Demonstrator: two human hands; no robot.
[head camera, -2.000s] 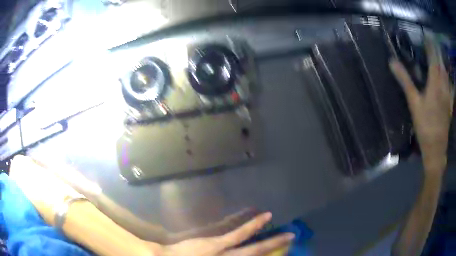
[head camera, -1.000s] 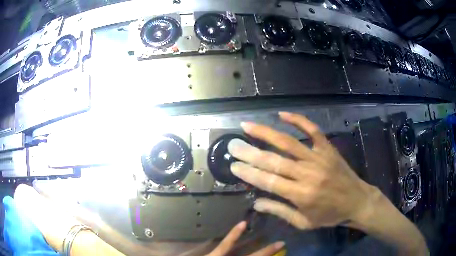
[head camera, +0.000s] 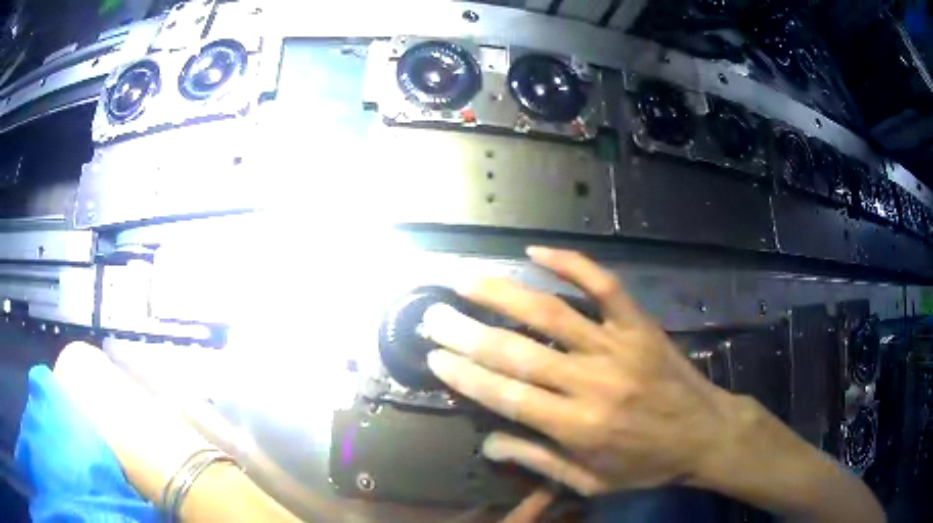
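A carrier plate (head camera: 404, 449) lies on the steel surface in front of me. A round black unit (head camera: 407, 332) sits at its left back. My right hand (head camera: 604, 393), with pale covers on some fingertips, is over the plate; two covered fingertips touch or hover just over this unit. The hand hides the plate's right part, where a second unit is not visible. My left hand (head camera: 534, 505) is mostly cut off by the bottom edge; only a little of its fingers shows under my right hand, so its grip is hidden. A silver band is on the left wrist.
Behind a long rail (head camera: 655, 255), a row of carrier plates (head camera: 532, 184) with paired black units runs from left to right. At the right, dark plates (head camera: 813, 373) stand close together, some with round units. Strong glare covers the left middle. A blue sleeve is at lower left.
My right hand's fingertips have moved from the right unit to the left one. The plates and rail appear shifted right and lower in the view. My left hand's fingers are now mostly out of view.
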